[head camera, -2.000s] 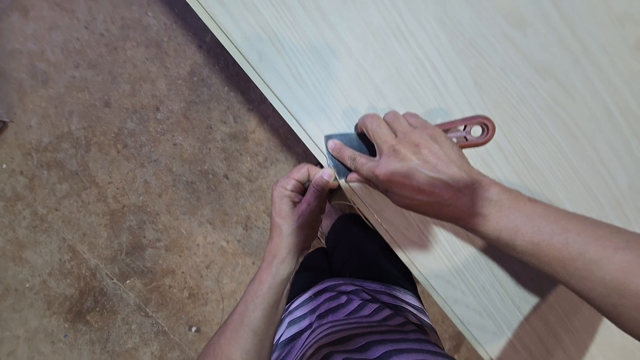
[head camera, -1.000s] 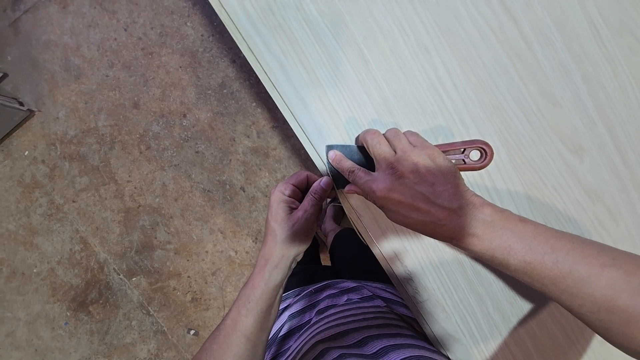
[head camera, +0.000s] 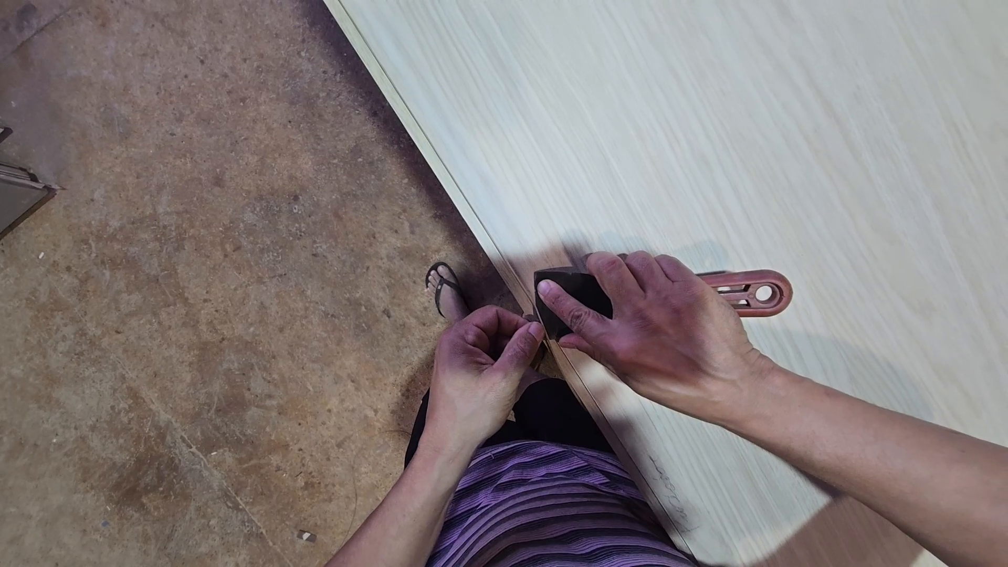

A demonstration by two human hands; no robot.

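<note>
My right hand (head camera: 669,331) grips a putty knife (head camera: 571,295) with a dark, wide blade and a reddish-brown plastic handle that has a hanging hole. Its blade lies at the edge of a pale wood-grain panel (head camera: 669,142), my index finger pressed on the blade. Just off that edge, beside the blade's corner, my left hand (head camera: 488,354) has its thumb and forefinger pinched together. Whatever is between those fingertips is too small to make out. A narrow edge strip (head camera: 453,189) runs along the panel's side.
Below the panel is a stained concrete floor (head camera: 197,276). My foot in a dark flip-flop (head camera: 447,290) stands beside the panel's edge. At the far left lie some grey flat pieces (head camera: 20,197). A small scrap (head camera: 305,536) is on the floor near the bottom.
My foot in its flip-flop has come into view on the floor, left of the panel. Both hands remain together at the panel's edge, the knife still in my right hand.
</note>
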